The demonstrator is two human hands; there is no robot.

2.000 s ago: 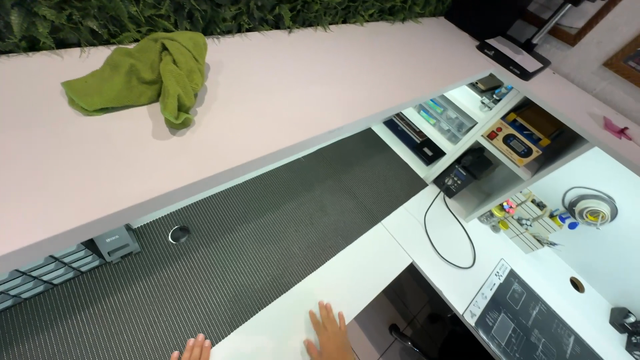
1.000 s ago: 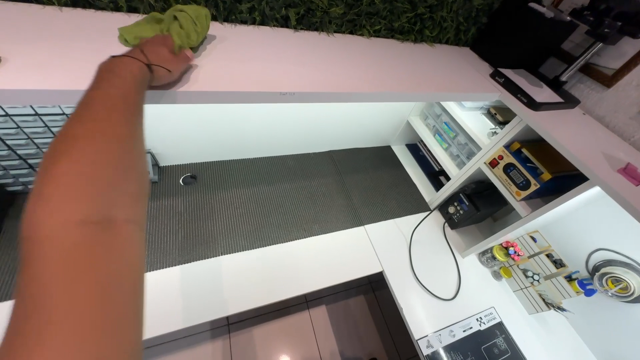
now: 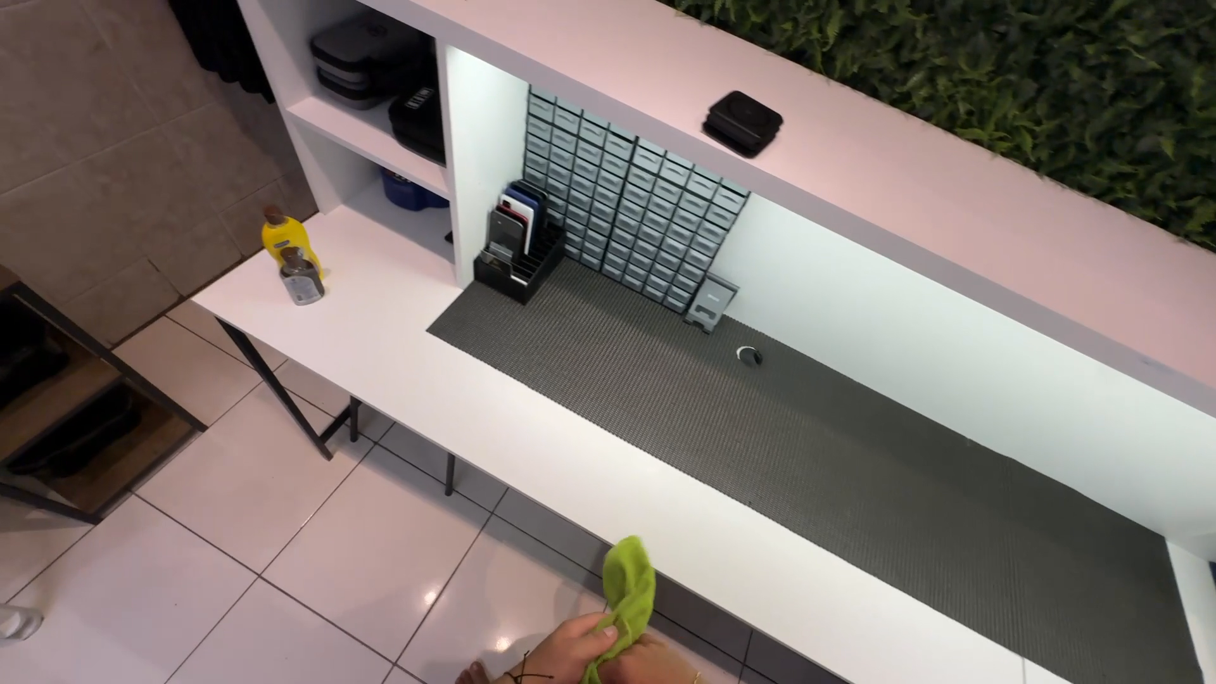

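Note:
A green cloth [image 3: 629, 584] is bunched between my two hands at the bottom centre, over the front edge of the white desk [image 3: 579, 456]. My left hand [image 3: 570, 651], with a dark cord at the wrist, grips it from the left, thumb on the cloth. Against it on the right, my right hand [image 3: 651, 662] is closed on the same cloth, its lower part cut off by the frame. One end of the cloth sticks up above both hands. A dark ribbed mat [image 3: 760, 418] covers the rear of the desk.
A yellow bottle [image 3: 285, 233] and a small bottle [image 3: 302, 280] stand at the desk's left end. Behind the mat are a phone holder [image 3: 518, 252], small drawers [image 3: 632, 190] and a grey stand [image 3: 711, 302]. A black device [image 3: 743, 122] lies on the upper shelf [image 3: 855, 180].
The green cloth lay on the upper shelf and my left hand reached it there; now both hands hold it low before the desk. The view has swung left.

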